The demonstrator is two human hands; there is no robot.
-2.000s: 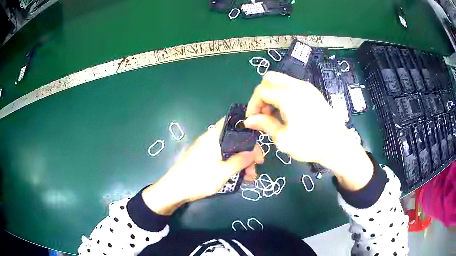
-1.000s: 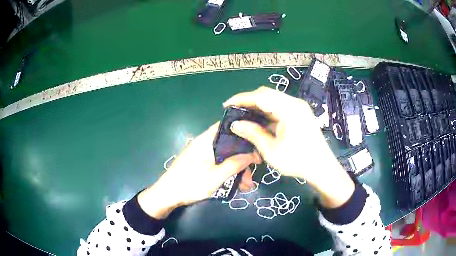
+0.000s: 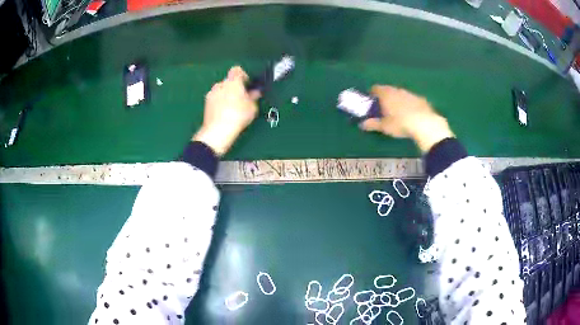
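Observation:
Both my arms reach over the cream strip (image 3: 318, 170) to the far green strip. My left hand (image 3: 230, 108) holds a black phone half-assembly (image 3: 273, 75) with a pale end, blurred, pointing up and right. My right hand (image 3: 407, 115) holds another phone half-assembly (image 3: 357, 103) by its black end, its whitish part facing left. A small ring with a dark bit (image 3: 273, 117) and a tiny pale piece (image 3: 294, 100) lie between the hands.
A phone (image 3: 135, 86) lies at far left, others at the left edge (image 3: 16, 129) and right (image 3: 521, 106). White rings (image 3: 369, 298) lie loose nearby. Black trays (image 3: 547, 235) are at right; my right sleeve partly hides waiting phones (image 3: 416, 222).
Both hands have left the near area and moved forward, apart, to the far strip. Each now holds a phone; before, both worked on one. The view has shifted farther forward.

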